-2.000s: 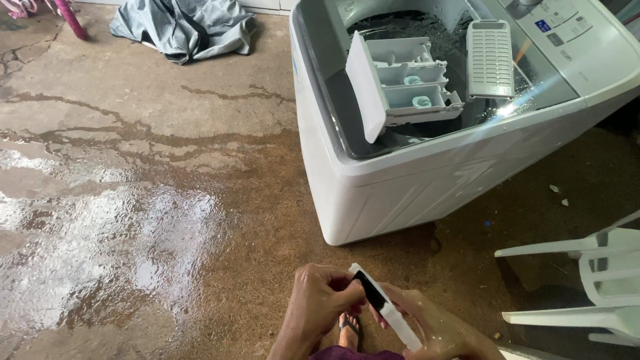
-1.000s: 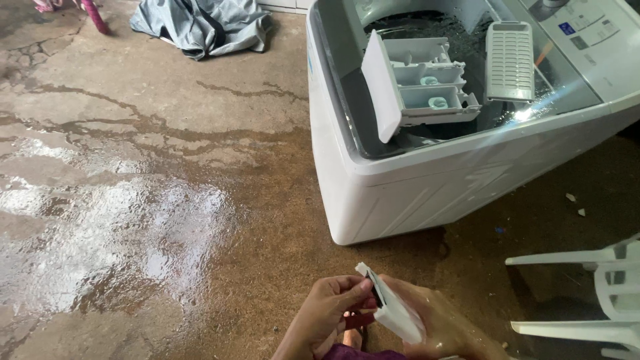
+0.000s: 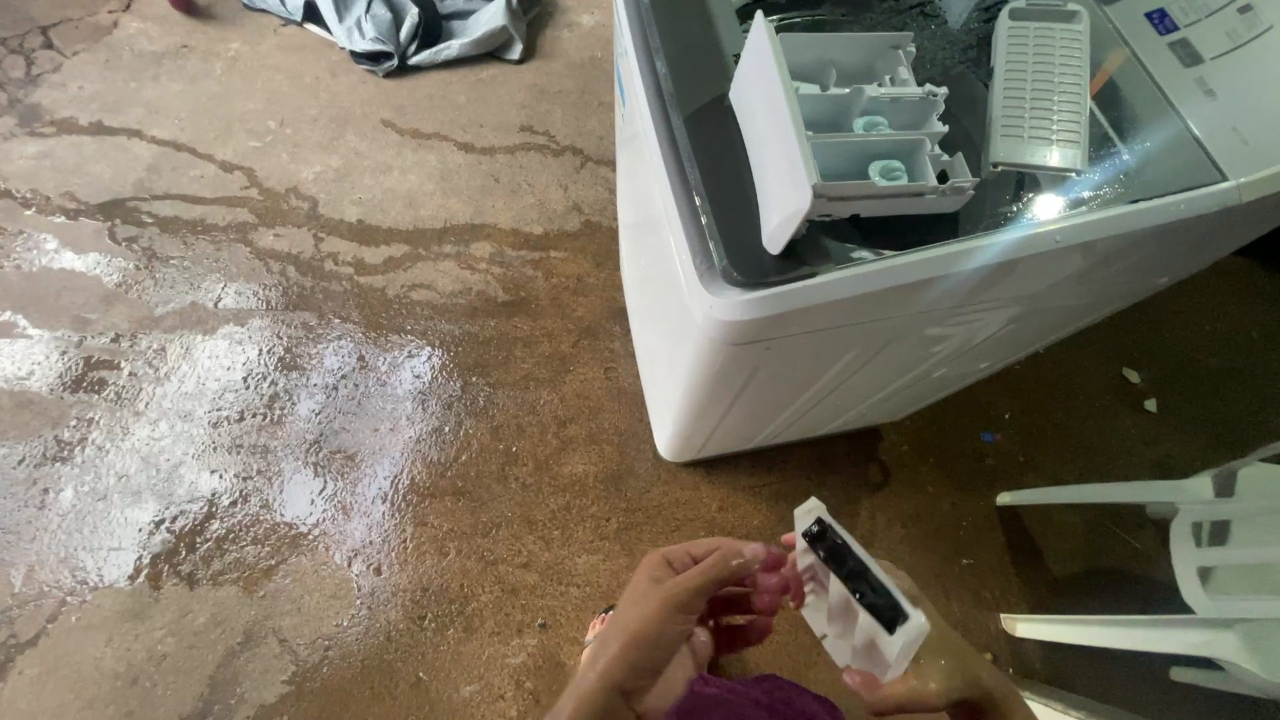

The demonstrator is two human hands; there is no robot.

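At the bottom centre, my right hand (image 3: 925, 650) holds a small white plastic part (image 3: 862, 590) with a dark strip along one face. Close to its left side is my left hand (image 3: 690, 610), fingers curled and apart, with nothing seen in it; whether its fingertips touch the part is unclear. Beyond both hands stands a white top-loading washing machine (image 3: 760, 370). On its dark glass top rest a white detergent drawer (image 3: 860, 130) with several compartments and a white slotted plastic cover (image 3: 1040, 90).
White plastic chairs (image 3: 1220, 560) lie or stand at the lower right. Grey cloth (image 3: 430, 35) is on the concrete floor at the top. Wet, shiny floor (image 3: 230, 440) spreads on the left. Small fragments (image 3: 1131, 375) lie right of the machine.
My left hand has come off the white part, which it gripped in the earlier frames. The part is turned so its dark strip faces the view more.
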